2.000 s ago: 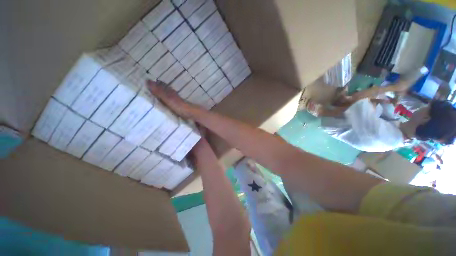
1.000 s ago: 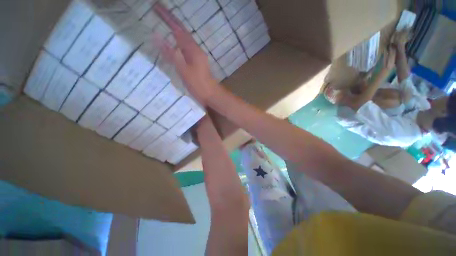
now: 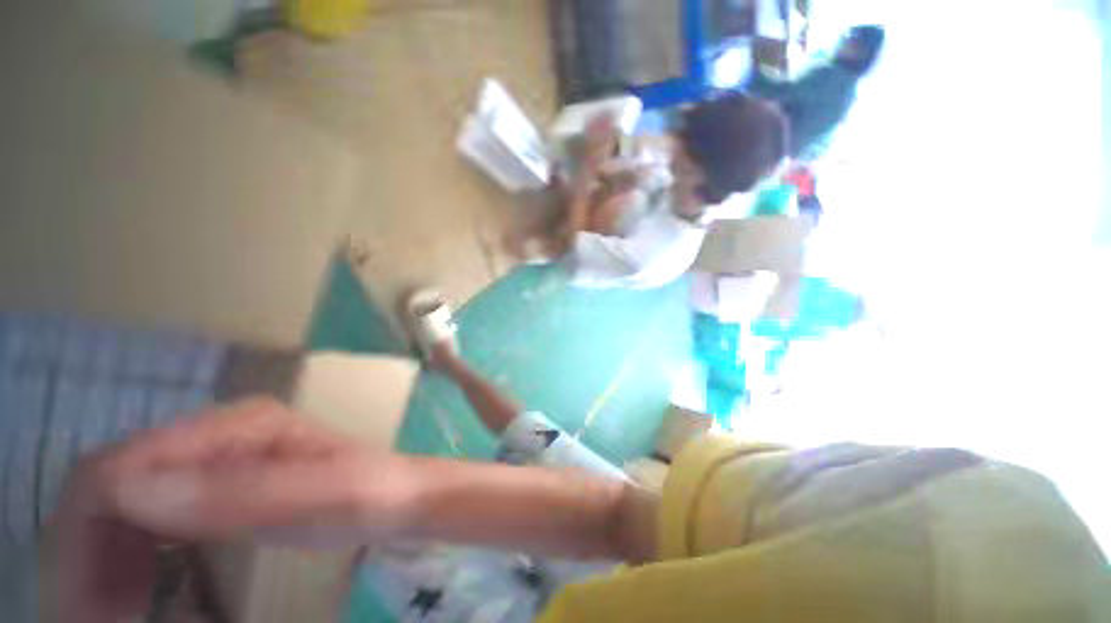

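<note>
My right hand [image 3: 219, 475] is at the lower left, strongly blurred, with its forearm reaching in from the right out of a yellow sleeve. The fingers bend down toward the left edge, over or beside the white product boxes [image 3: 85, 377], which show as blurred rows at the left edge. I cannot tell whether it holds anything. My left hand is not in view. A brown carton flap [image 3: 146, 183] fills the upper left, and a pale carton edge [image 3: 353, 396] lies above my wrist.
A seated person [image 3: 640, 243] at upper centre holds a white box [image 3: 597, 116]. More white boxes [image 3: 506, 140] stand on brown cardboard beside them. A sandalled foot [image 3: 433, 316] and star-print fabric [image 3: 463, 590] show lower. A blue-framed item [image 3: 664, 91] is at the top.
The view has swung toward the seated person, so most packed boxes left the picture. My right hand now appears at the lower left, away from the stack's visible corner. My left hand has left view.
</note>
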